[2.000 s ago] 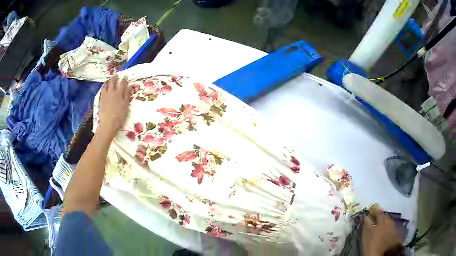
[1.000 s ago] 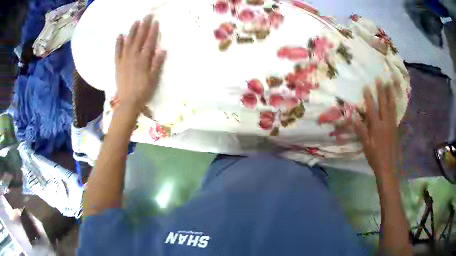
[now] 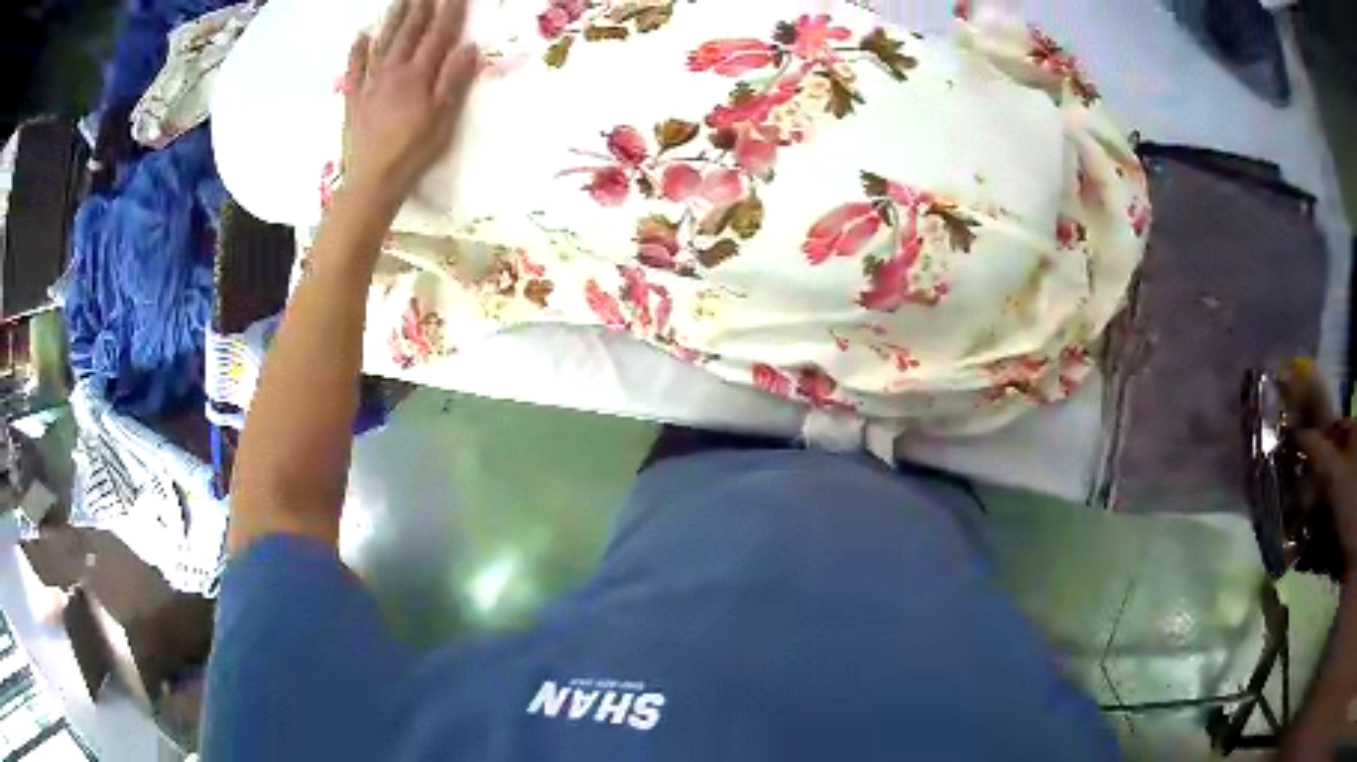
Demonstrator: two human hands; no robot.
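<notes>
The cream floral dress [image 3: 744, 164] lies over the white padded board, its gathers bunched at its right and near edges. My left hand [image 3: 405, 97] lies flat on the dress's left end, fingers spread and pointing to the far edge. My right hand [image 3: 1325, 432] is at the far right rim of the picture, partly cut off, closed around the handle of the steam iron [image 3: 1292, 476]. The iron's shiny metal body stands at the right edge of the dark grey-purple pad [image 3: 1205, 343], apart from the dress.
Blue garments [image 3: 142, 283] are piled at the left, with a small floral bundle [image 3: 194, 75] above them. White hangers [image 3: 142, 476] are bunched at lower left near a cardboard box [image 3: 127, 596]. A dark metal stand [image 3: 1265, 685] is at lower right.
My right hand has left the dress, moved right and taken hold of the iron. My left hand has shifted slightly toward the far edge. The dress lies differently, with more puckered cloth showing along its near side.
</notes>
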